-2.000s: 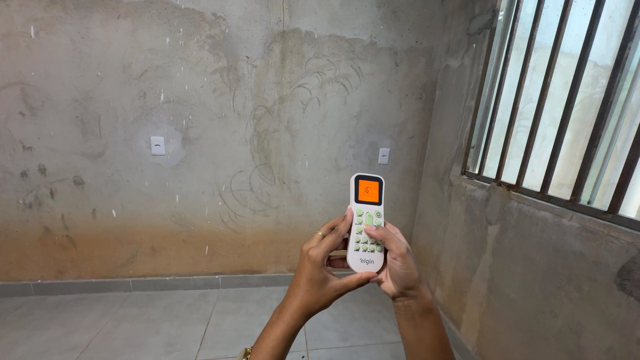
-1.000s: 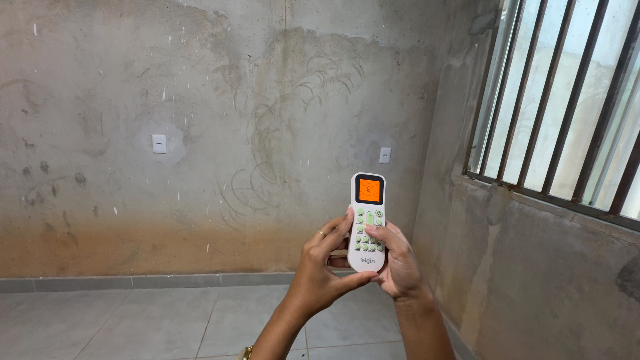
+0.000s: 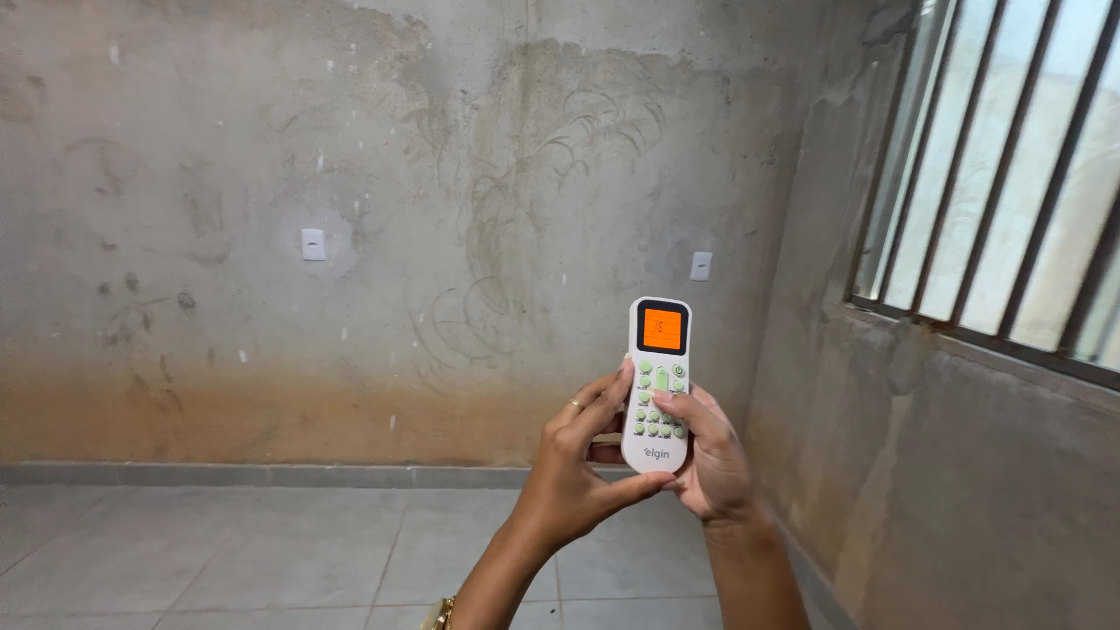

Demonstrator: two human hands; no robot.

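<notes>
A white Elgin air-conditioner remote control (image 3: pixel 657 385) with pale green buttons is held upright before me, its orange screen lit. My left hand (image 3: pixel 584 451), with a ring on one finger, grips its left side, the thumb under the bottom end. Around the right side is my right hand (image 3: pixel 713 446), its thumb resting on the buttons near the lower end of the long central one. Some of the fingers are hidden behind the remote. A gold-coloured watch or bracelet (image 3: pixel 439 614) is on my left wrist.
A stained plaster wall (image 3: pixel 394 175) stands ahead, with two white wall plates (image 3: pixel 312 245) on it. At the right is a window with dark metal bars (image 3: pixel 971 166). A grey skirting (image 3: pixel 262 475) runs along the foot of the wall above a tiled floor (image 3: pixel 289 551).
</notes>
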